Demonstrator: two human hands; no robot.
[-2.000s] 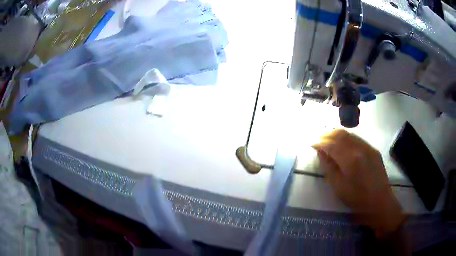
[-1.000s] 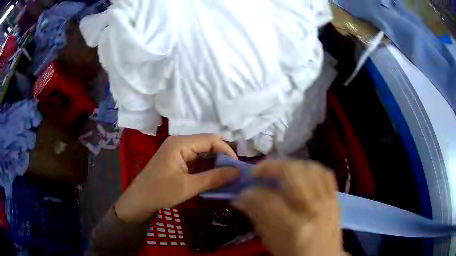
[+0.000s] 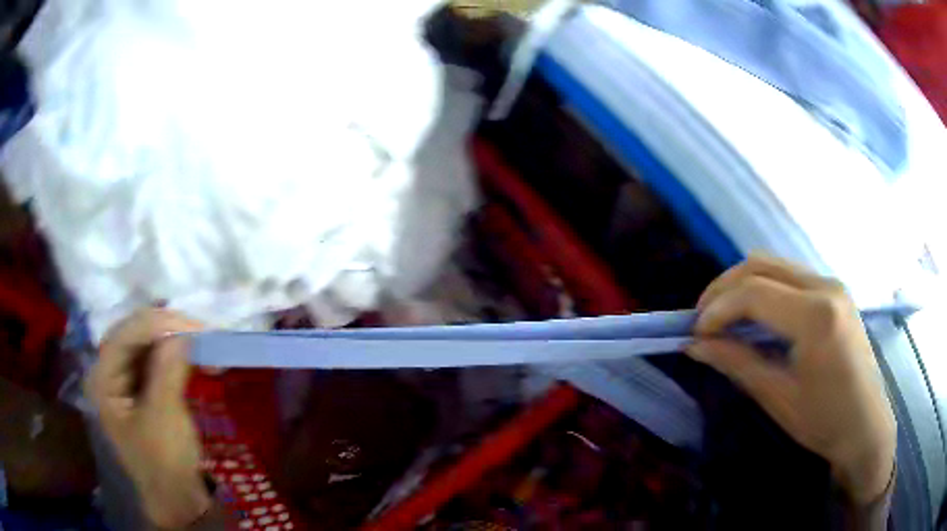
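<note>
A light blue folded strip (image 3: pixel 447 346) is stretched nearly level between my two hands, above a red basket. My left hand (image 3: pixel 151 399) pinches its left end between thumb and fingers. My right hand (image 3: pixel 794 358) pinches its right end near the table edge; the part inside that hand is hidden. The strip shows two long layers, slightly apart toward the right. Another light blue band (image 3: pixel 628 399) hangs below it, left of my right hand, blurred.
A big white garment pile (image 3: pixel 239 156) lies at upper left. The red basket (image 3: pixel 467 456) is below the strip, with dark pieces in it. The curved white table (image 3: pixel 716 114) is at the right, with light blue cut pieces (image 3: pixel 789 62) on it.
My hands were close together on bunched blue fabric; now they are far apart with the strip pulled straight. The view has shifted right, bringing more table into sight.
</note>
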